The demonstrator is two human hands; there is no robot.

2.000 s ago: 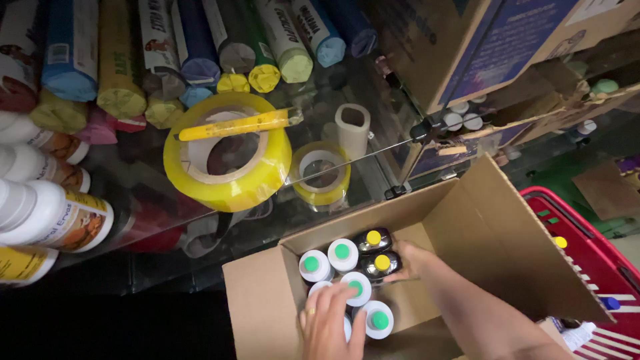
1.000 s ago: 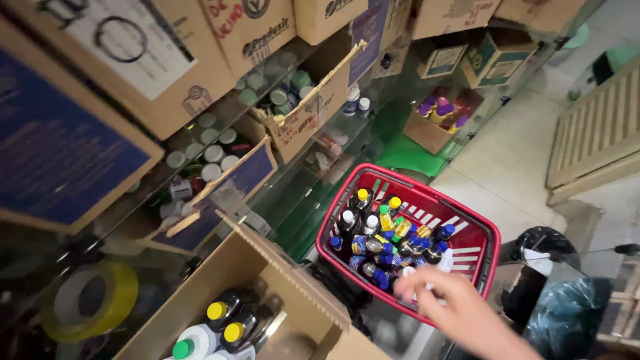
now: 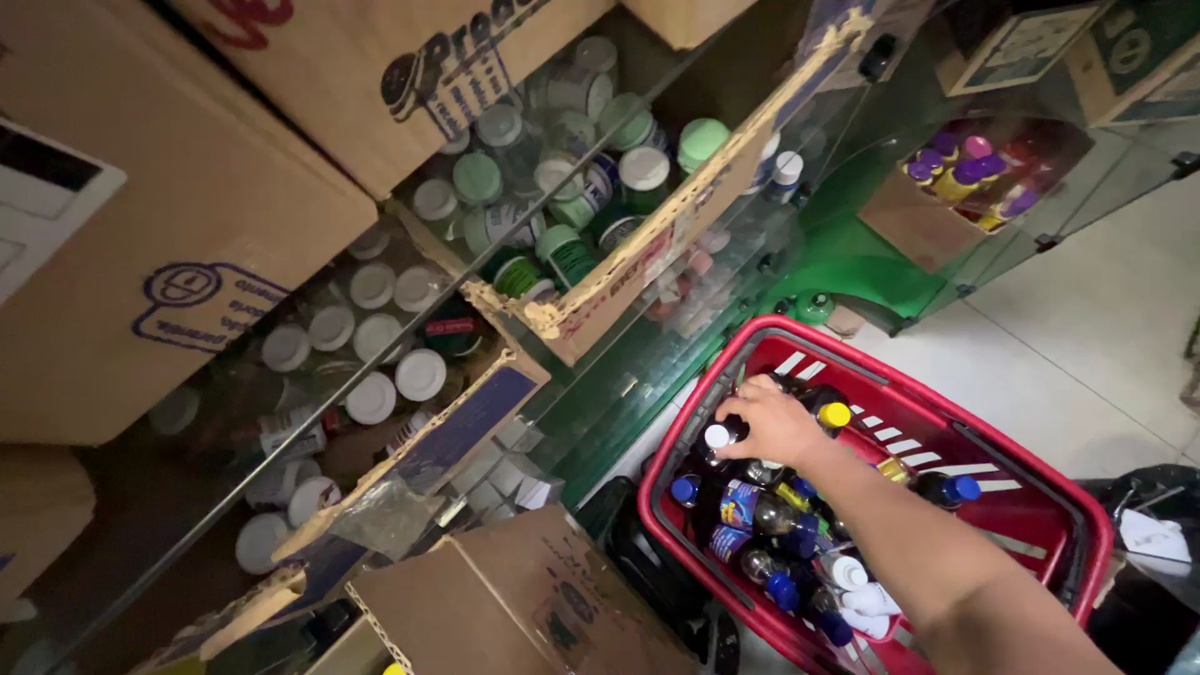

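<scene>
My right hand reaches into the red plastic shopping basket, its fingers curled about dark bottles near the basket's far left corner. A white-capped bottle shows at my fingertips; whether it is gripped is hard to tell. Close by stands a yellow-capped dark bottle. Below my hand lie several blue-capped bottles, some on their sides, and white bottles. My left hand is out of view. At the bottom edge is the open cardboard box, with only a bit of a yellow cap visible inside.
Glass shelves on the left hold cut-open cartons of lidded jars and green-labelled jars. Large cardboard boxes stand above. A carton of purple-capped bottles sits at the upper right. A black bag lies right of the basket.
Two seconds ago both hands were at bottles in the cardboard box. The view has swung to the basket, and my right hand has moved down among the bottles in it.
</scene>
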